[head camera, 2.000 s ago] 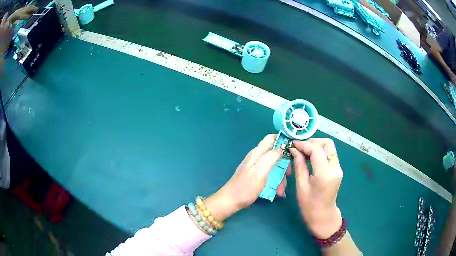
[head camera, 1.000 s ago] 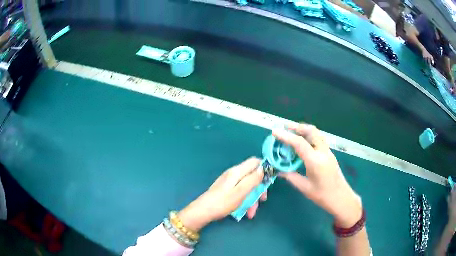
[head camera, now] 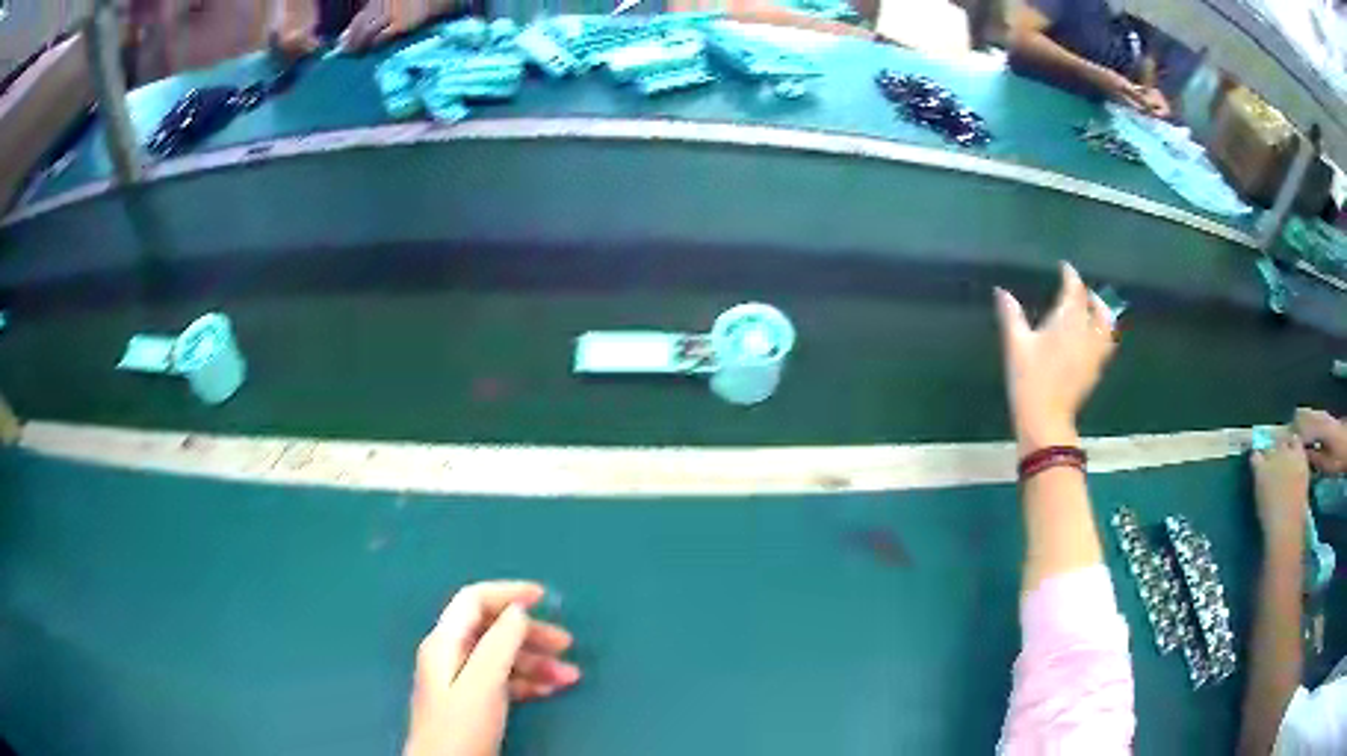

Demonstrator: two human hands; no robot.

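Observation:
A turquoise handheld fan body (head camera: 751,355) lies on the dark green belt at the centre, its open handle pointing left with small dark parts showing near the ring. Another fan body (head camera: 211,359) lies on the belt at the far left. My right hand (head camera: 1058,359) reaches over the belt on the right, fingers spread, with a small turquoise piece partly hidden behind its fingers. I see nothing gripped in it. My left hand (head camera: 495,659) is above the green bench (head camera: 709,620), fingers loosely curled and empty.
A pale edge strip (head camera: 591,470) separates bench and belt. Rows of small silver-and-black pieces (head camera: 1177,598) lie on the bench's right, beside a neighbour's arms. Across the belt are turquoise piles (head camera: 650,56), black heaps (head camera: 931,107), people's arms and a brown carton (head camera: 1253,141).
The view has turned right. My hands have let go of the fan body and moved apart; a fan body now lies on the belt between them. My right hand has stretched out over the belt.

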